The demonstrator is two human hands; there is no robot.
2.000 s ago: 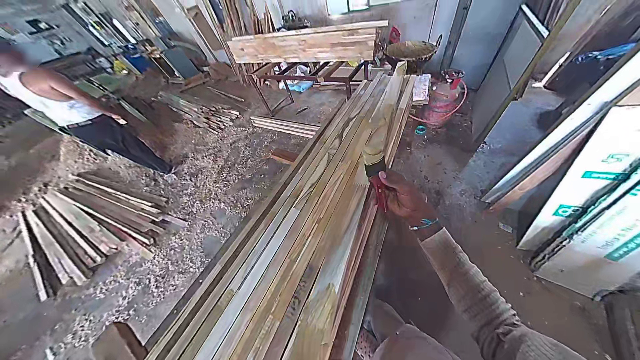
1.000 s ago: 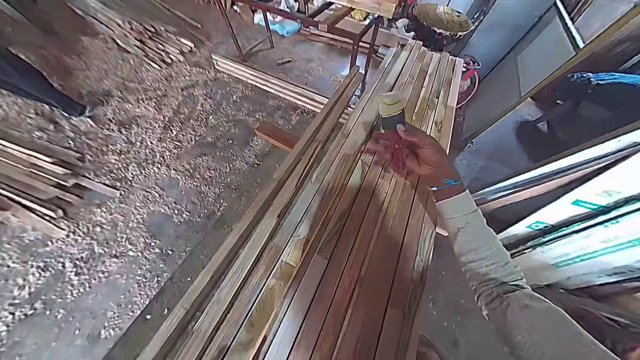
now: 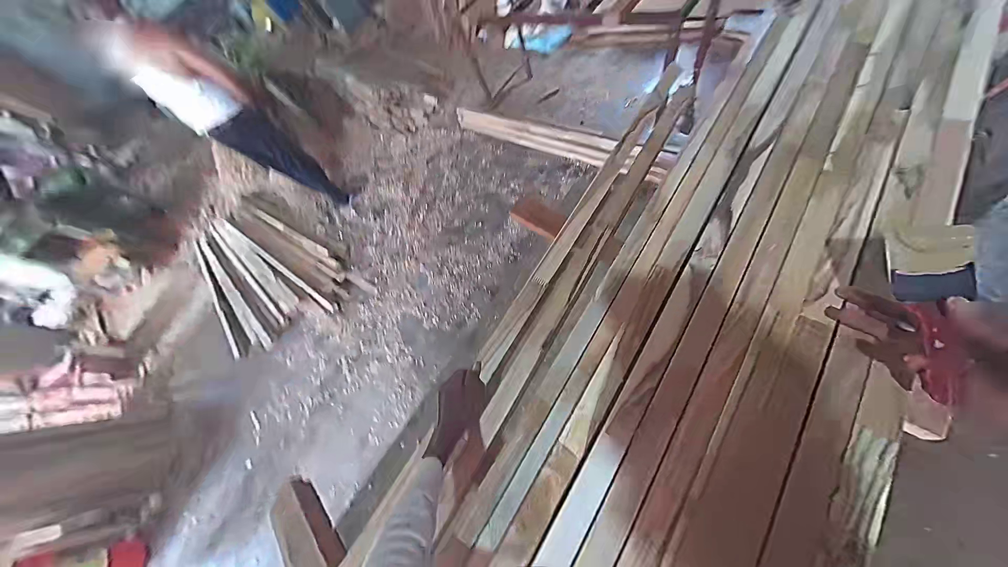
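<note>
My right hand [image 3: 906, 339], blurred at the right edge, is closed around the red handle of a paintbrush [image 3: 933, 260] with pale bristles and a dark band. Beneath it lie long wooden strips [image 3: 709, 331], side by side, some reddish-brown and wet-looking, others pale. My left hand [image 3: 459, 409] rests at the left edge of the strips, near the ends of some narrow ones; its fingers are too blurred to tell whether they grip a strip. A grey sleeve covers that arm.
Wood shavings [image 3: 417, 236] cover the floor at the left. A fanned pile of thin strips [image 3: 268, 276] lies there, with a person [image 3: 228, 118] beyond it. Stacked boards [image 3: 543, 142] lie past the strips, near a metal frame [image 3: 693, 63]. A wooden block [image 3: 303, 520] stands at the bottom.
My left hand has come into view at the strips' left edge. My right hand still holds the brush, now at the right of the view. The view has swung left.
</note>
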